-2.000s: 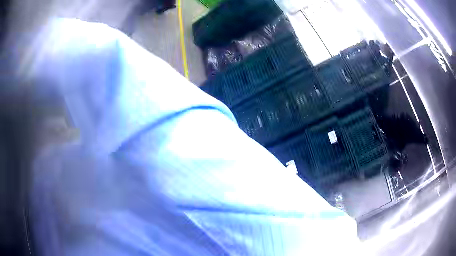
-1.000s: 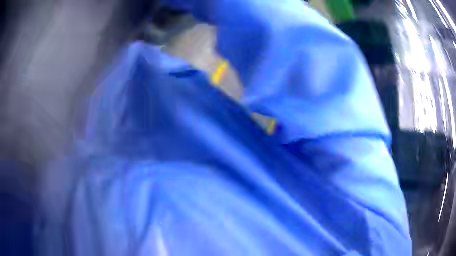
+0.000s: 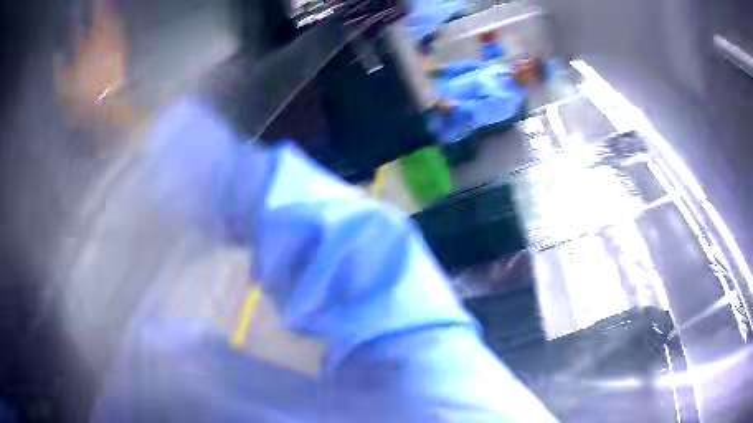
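Note:
The view is strongly blurred. A blue sleeve [image 3: 355, 256] crosses from the lower middle up to the left, close to the camera. No hand shows clearly at its end, and I cannot tell which arm it is. An orange-brown blur [image 3: 95, 66] stands at the upper left; I cannot tell what it is. Neither my left hand nor my right hand can be made out. No held part or workpiece can be made out.
Dark green crates [image 3: 475, 227] stand right of the sleeve, with a bright green item [image 3: 426, 175] near them. Shiny pale surfaces [image 3: 586, 240] lie to the right. A person in blue [image 3: 479, 95] is at the top. A yellow floor line [image 3: 246, 316] shows below.
The view has swung. The blue cloth covers less of the picture, and the person at the top and the orange-brown blur have come into view. The crates show again, from a different angle.

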